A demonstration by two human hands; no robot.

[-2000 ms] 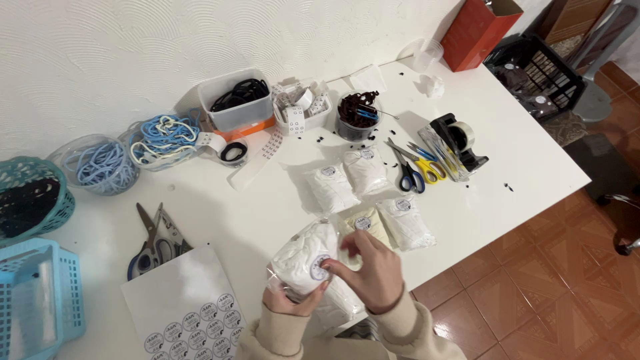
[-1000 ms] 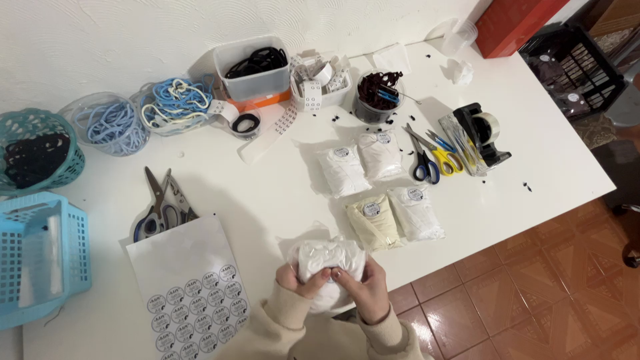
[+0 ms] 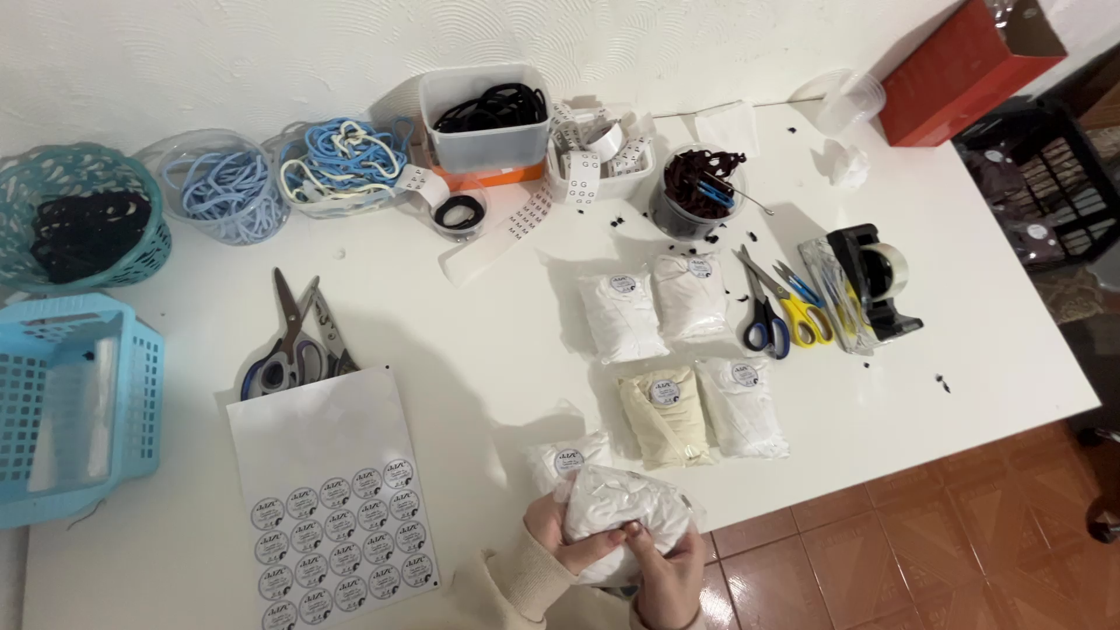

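Observation:
My left hand (image 3: 564, 538) and my right hand (image 3: 669, 573) hold a clear plastic bag of folded white fabric (image 3: 626, 507) between them, both thumbs pressed on its upper face. Just behind it lies another white packet (image 3: 569, 457) with a round sticker, partly covered by the held bag. Farther back rest a cream packet (image 3: 667, 420) and a white packet (image 3: 744, 411) side by side, and beyond them two more white packets (image 3: 623, 319) (image 3: 691, 302), all with round stickers. To the left lies a sheet of round stickers (image 3: 324, 429).
Scissors (image 3: 284, 350) lie at the sheet's top edge. More scissors (image 3: 766, 324) and a tape dispenser (image 3: 884, 280) stand right of the packets. Tubs of cords (image 3: 227, 188), label strips (image 3: 604, 175) and a red box (image 3: 949, 79) line the wall. Blue basket (image 3: 140, 394) at left.
Two seconds ago my right hand was at a round sticker on the held bag; now both hands grip the bag, and no sticker shows on its visible face. The view has shifted.

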